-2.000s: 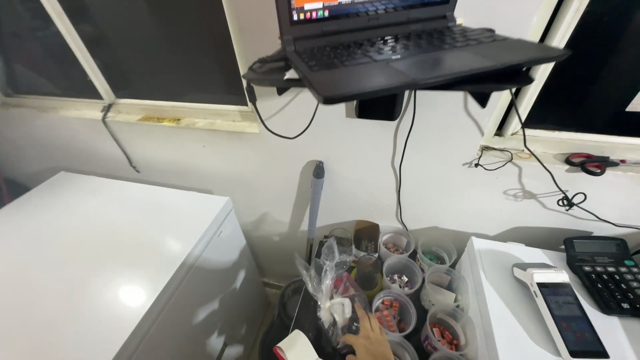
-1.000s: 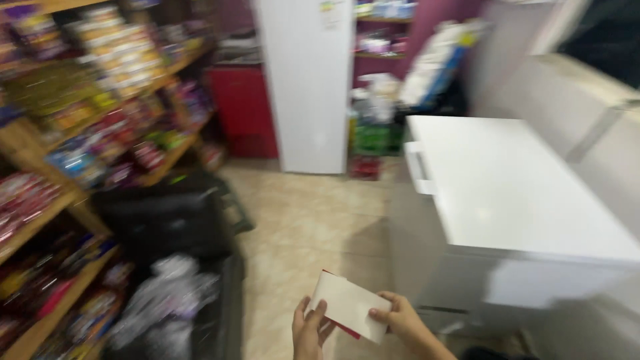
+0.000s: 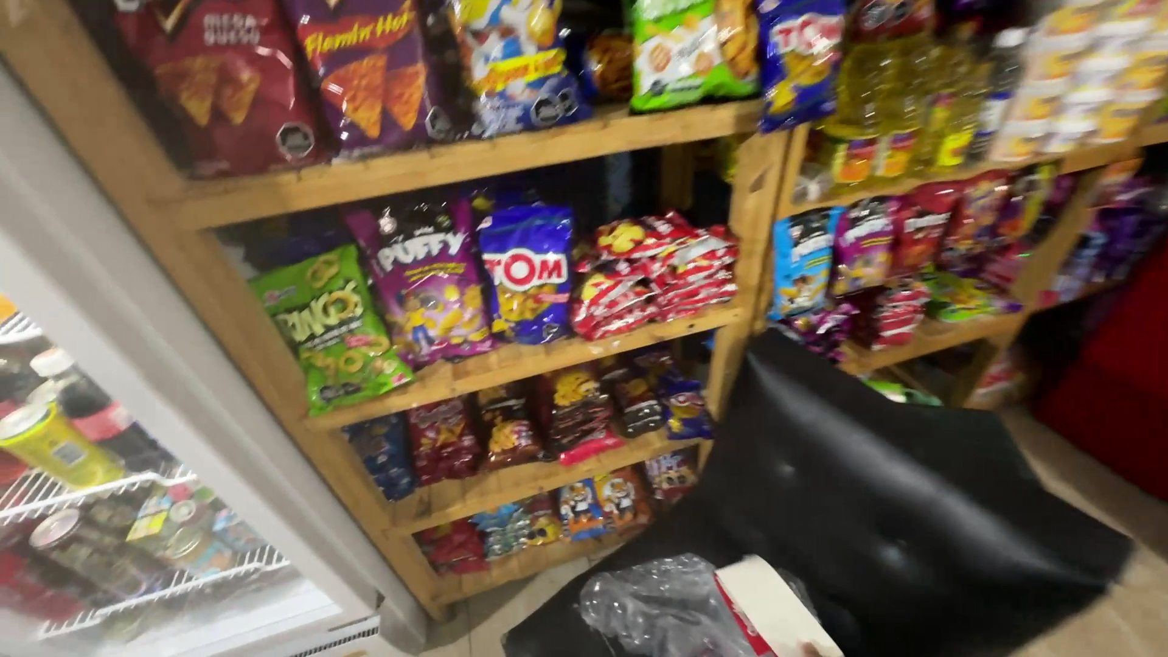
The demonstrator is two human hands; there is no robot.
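Note:
A cream-coloured flat card or packet (image 3: 776, 610) with a red edge shows at the bottom of the head view, over the black padded chair. Beside it, and partly under it, crumpled clear plastic (image 3: 652, 602) lies on the chair. Against the card's lower edge shows a small sliver of what looks like a fingertip, perhaps of my right hand (image 3: 808, 650); the rest of that hand is cut off by the frame. My left hand is out of view.
The black chair (image 3: 876, 493) stands before wooden shelves (image 3: 547, 351) filled with snack bags, such as a blue bag (image 3: 526, 274) and a green bag (image 3: 333, 328). Oil bottles (image 3: 876, 100) stand at upper right. A glass-door drinks cooler (image 3: 210, 401) is at left, and a red surface (image 3: 1113, 365) at right.
The view has swung from the laptop and cups, past the white chest freezer, to the snack shelves. Both hands held the card a second ago; now they are almost wholly out of frame.

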